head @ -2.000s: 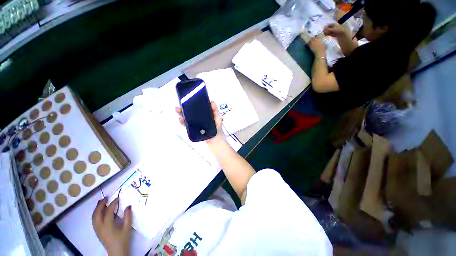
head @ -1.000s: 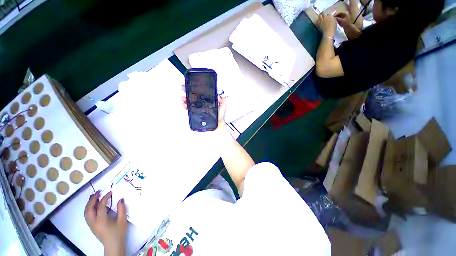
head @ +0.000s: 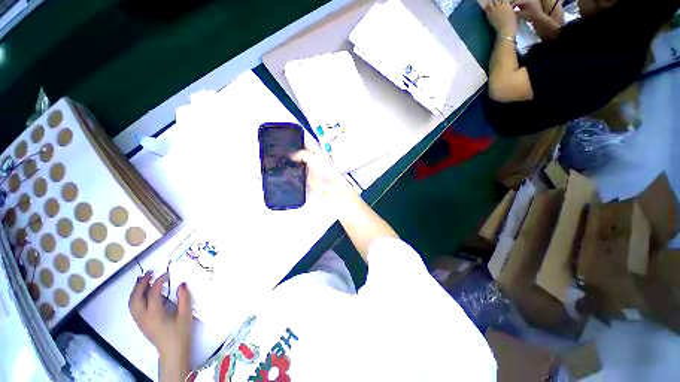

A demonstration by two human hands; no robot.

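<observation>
A dark mobile phone point(head: 282, 166) is over the white work sheet, screen up. My right hand point(head: 319, 175) is at its right edge, thumb over the screen; the other fingers are hidden. My left hand point(head: 160, 310) rests at the left edge of a white card, fingers apart, with thin dark wires by the fingertips. A small wired module point(head: 203, 252) with blue, dark and red parts lies on this card, whose outline is washed out by glare.
A speaker tray point(head: 80, 216) with round brown recesses stands at left, some wired discs at its far left. White card stacks point(head: 399, 48) with modules lie on brown board point(head: 466, 71). Another person's arm point(head: 508, 71) is at upper right. Cardboard boxes point(head: 559, 239) stand at right.
My right hand has moved the phone left and slightly down over the sheet. Its thumb now lies over the screen, and the screen glare has gone. My left hand has stayed by the card.
</observation>
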